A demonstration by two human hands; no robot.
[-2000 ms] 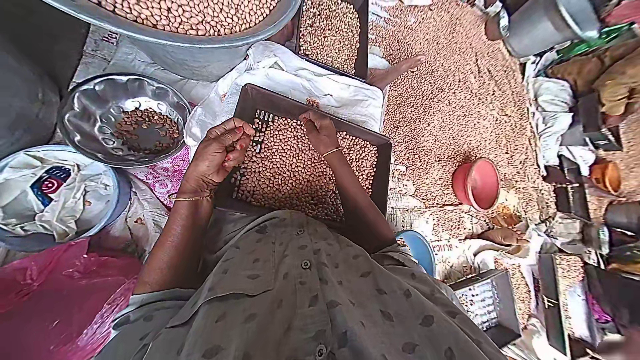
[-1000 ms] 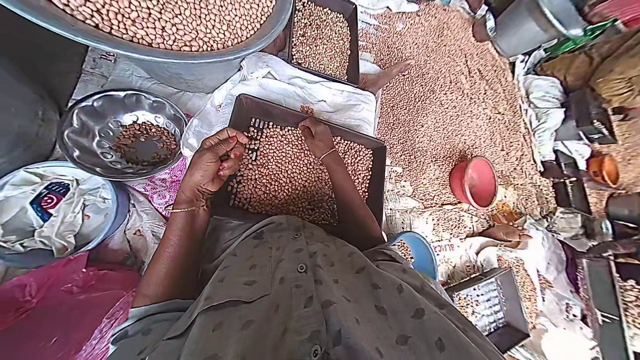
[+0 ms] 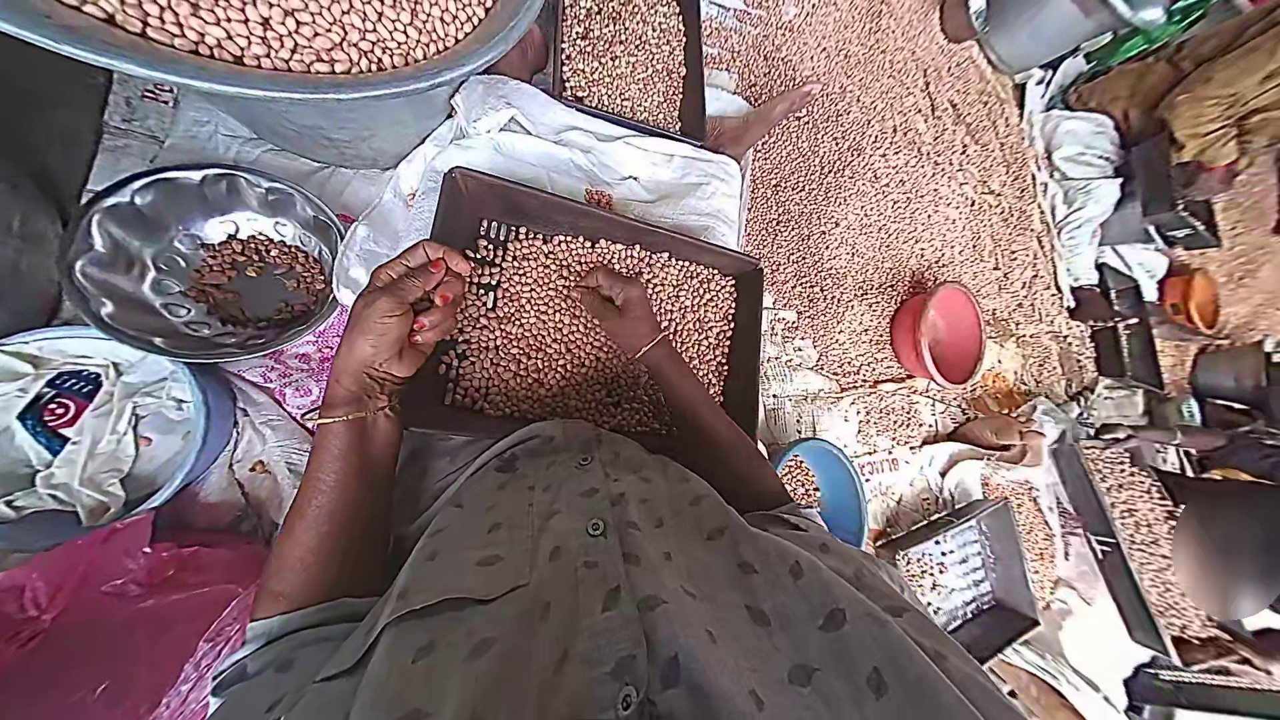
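A dark slotted tray (image 3: 600, 212) lies across my lap, filled with shelled peanuts (image 3: 560, 330); some slots show bare at its upper left corner. My left hand (image 3: 405, 310) is above the tray's left edge with its fingers curled inward; whether a peanut is between them cannot be seen. Over the middle of the peanuts is my right hand (image 3: 615, 305), thumb and fingertips close together and near the surface, with anything between them too small to tell. Left of the tray, a fluted metal bowl (image 3: 110, 270) holds a small heap of darker pieces.
A large metal basin (image 3: 300, 110) of peanuts stands at the upper left, beside another tray (image 3: 693, 70). Peanuts (image 3: 880, 180) cover the floor at right, around a red bucket (image 3: 937, 335). Another person's bare foot (image 3: 765, 120) is near the second tray. A blue bucket (image 3: 845, 490) stands right of my lap.
My right hand has moved down from near the tray's upper edge to over the middle of the peanuts. My left hand stays by the tray's left edge.
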